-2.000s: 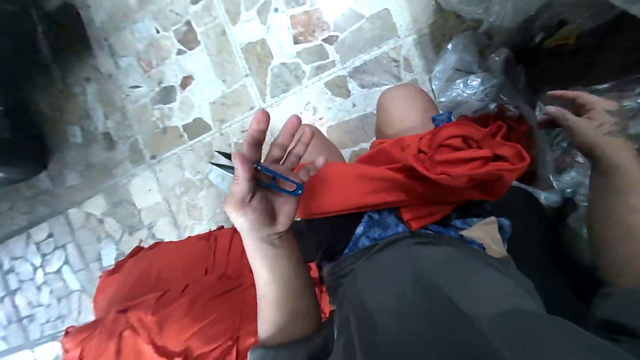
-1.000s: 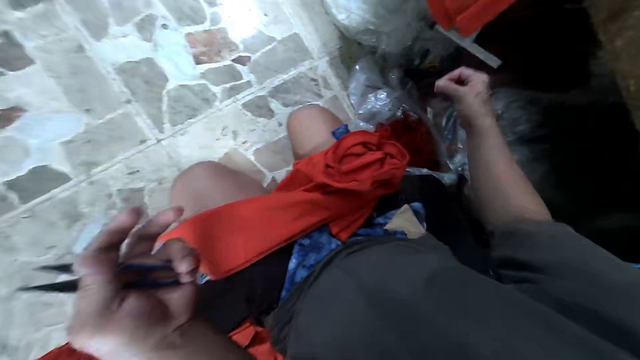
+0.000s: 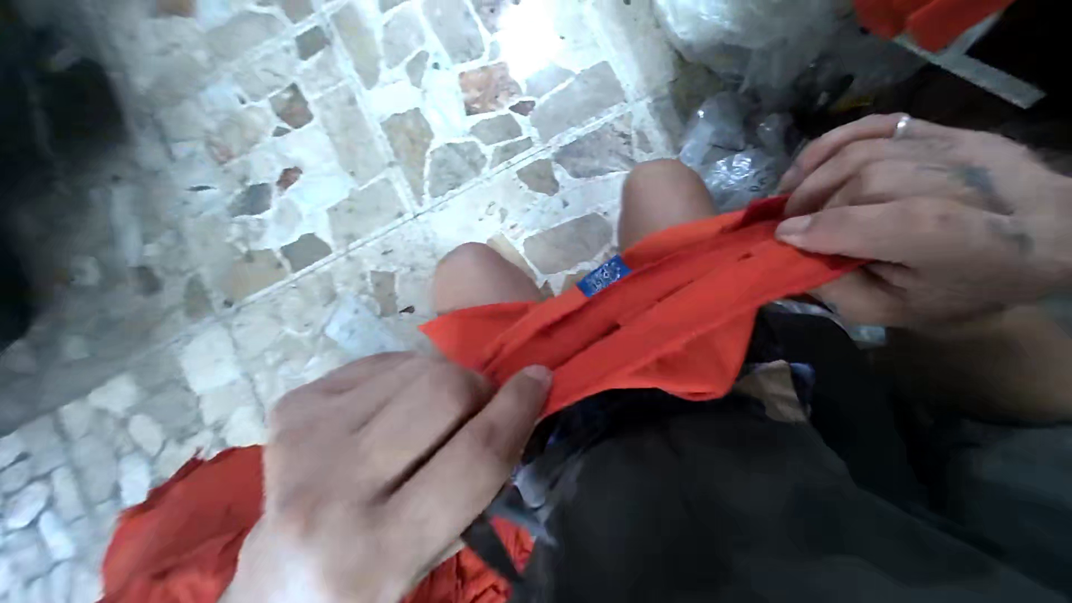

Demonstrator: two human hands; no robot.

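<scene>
A red fabric piece (image 3: 636, 322) with a small blue label (image 3: 604, 276) on its edge is stretched over my lap between both hands. My left hand (image 3: 394, 452) pinches its near left end between thumb and fingers. At the right end, my right hand (image 3: 904, 201), with a ring on one finger, grips the cloth the same way. Dark blades (image 3: 494, 544), blurred, stick out below my left palm; the thread snips' blue handle is mostly hidden by that hand.
More red fabric (image 3: 188, 528) lies at lower left, beside my left forearm. Clear plastic bags (image 3: 741, 159) are at the upper right. Another red cloth piece (image 3: 930, 21) shows at the top right near a pale strip (image 3: 980, 71). The floor (image 3: 360, 184) is irregular stone tile.
Both hands have come to the red cloth on my lap and taken hold of it. The cloth, bunched at one end before, is now spread between them. The snips' blades now point down below my left hand.
</scene>
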